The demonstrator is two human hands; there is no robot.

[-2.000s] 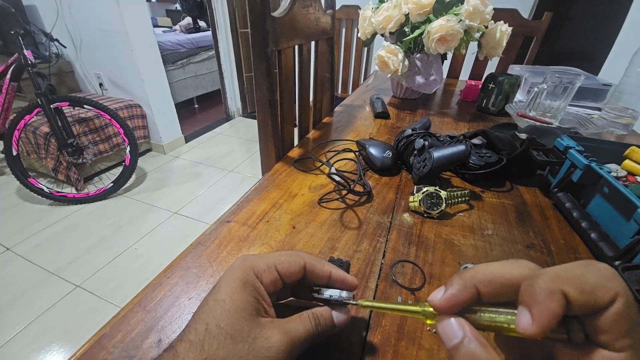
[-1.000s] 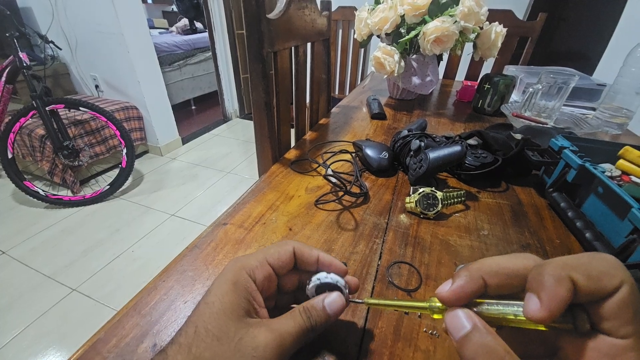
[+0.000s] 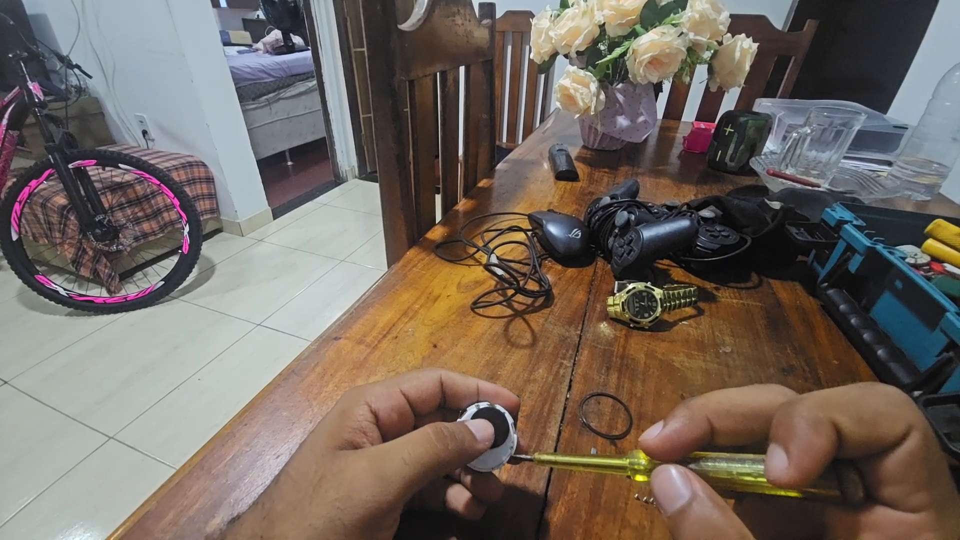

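Note:
Between the thumb and fingers of my left hand (image 3: 405, 450) is a small round part (image 3: 489, 447), white-rimmed with a dark centre, perhaps a watch movement. My right hand (image 3: 810, 457) grips a screwdriver (image 3: 675, 466) with a translucent yellow handle. Its metal tip points left and meets or nearly meets the part's right edge. A thin black ring (image 3: 606, 415) lies on the wooden table (image 3: 420, 337) just beyond the screwdriver shaft. Tiny metal pieces (image 3: 645, 499) rest below the shaft. Farther back lies a gold wristwatch (image 3: 643, 304).
Behind the watch are a black computer mouse (image 3: 559, 235) and cabled game controllers (image 3: 652, 240). A teal toolbox (image 3: 892, 277) stands at the right. Toward the back are a flower pot (image 3: 619, 112), a glass mug (image 3: 821, 142) and a speaker (image 3: 739, 141). A wooden chair (image 3: 442, 112) borders the table's left side.
The small part in my left hand has turned from edge-on, two seconds ago, to showing its round face. The screwdriver stays in my right hand, its tip near the part.

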